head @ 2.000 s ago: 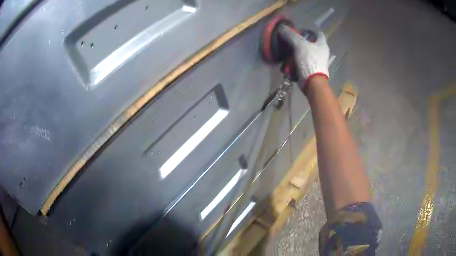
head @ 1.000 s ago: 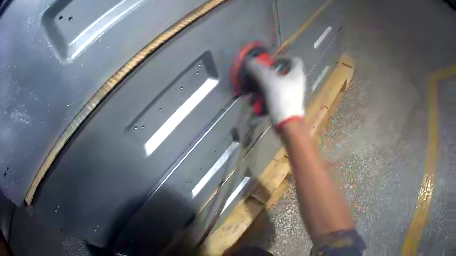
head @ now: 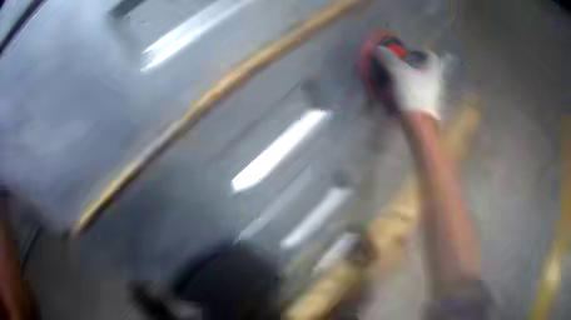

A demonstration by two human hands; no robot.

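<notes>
My right hand (head: 414,81), in a white glove, grips the red and black air sander (head: 382,65). The sander's round reddish rim faces the grey metal panel (head: 213,147) beyond the wooden spacer strip; whether it touches is too blurred to tell. The panel has a recessed pocket with a bright lower edge (head: 278,150). My left hand is not in view. The whole frame is blurred, and the air hose cannot be made out.
A tan spacer strip (head: 206,100) runs between panel layers. A pale wooden pallet (head: 329,290) lies under the stack. A yellow line (head: 551,281) marks the floor at right. A dark shape (head: 225,281) shows at bottom centre, and a blurred reddish-brown thing at lower left.
The view has shifted, so the panels, strip and pallet appear further right. My right hand and the sander first came down and left, and now appear further up and right.
</notes>
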